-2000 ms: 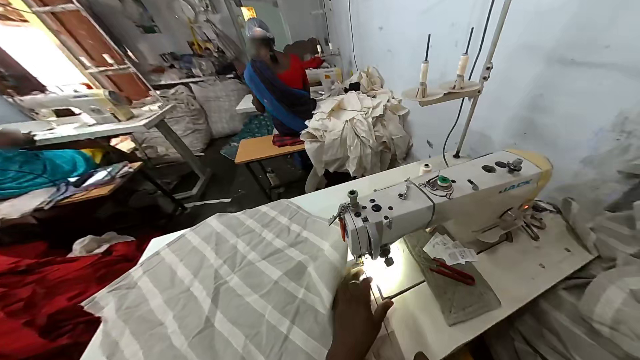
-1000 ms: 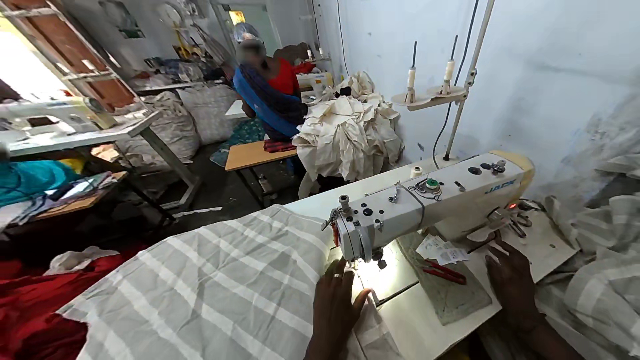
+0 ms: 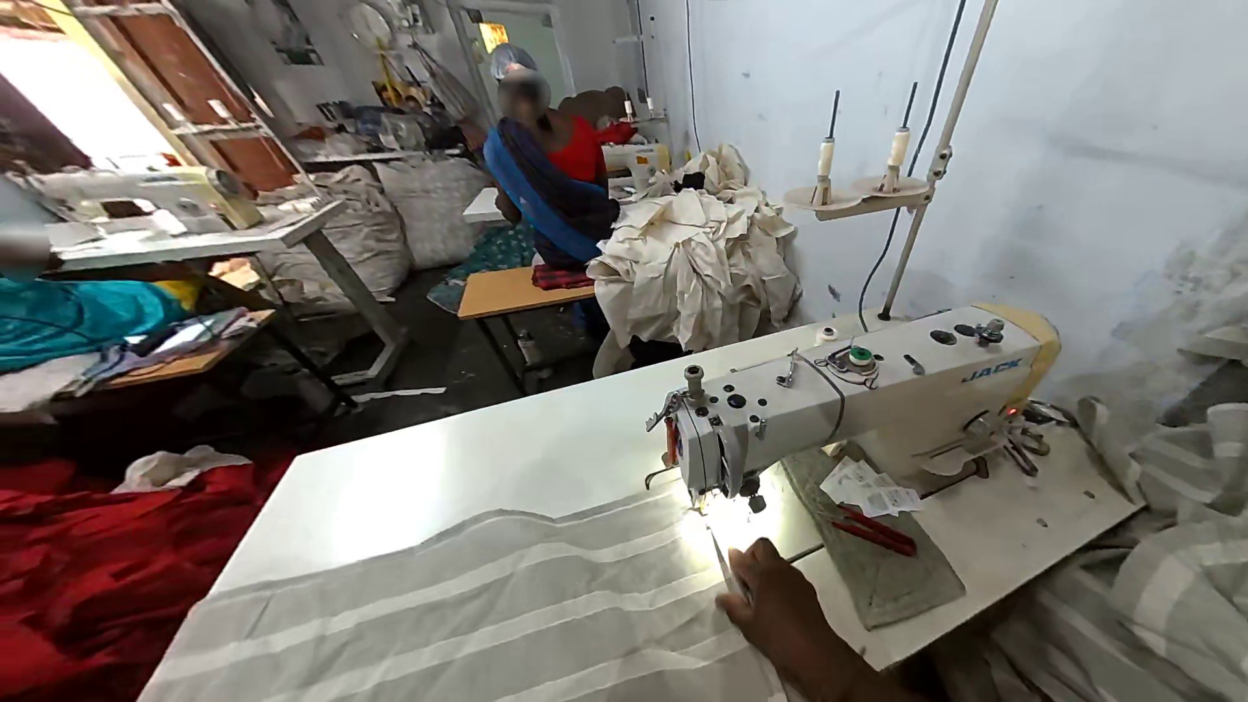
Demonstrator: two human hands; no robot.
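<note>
Grey-and-white striped cloth [image 3: 507,604] lies over the front left of the white sewing table, its upper right part reaching the lit needle area of the JACK sewing machine [image 3: 877,390]. My right hand [image 3: 780,604] is just in front of the needle, closed on a slim pointed metal tool [image 3: 722,558]; whether it is snips or tweezers cannot be told. The tool's tip points up toward the presser foot, at the cloth's edge. My left hand is not in view.
A red-handled tool [image 3: 877,531] and paper labels [image 3: 868,487] rest on a grey pad [image 3: 902,585] right of the needle. More striped cloth [image 3: 1170,585] is heaped at right, red cloth [image 3: 88,565] at left. Beyond the table, a person [image 3: 556,175] stands near piled cream cloth [image 3: 697,253].
My right hand has moved left from beside the machine's base to the needle area. My left hand has left the view. The striped cloth now lies lower, baring more tabletop behind it.
</note>
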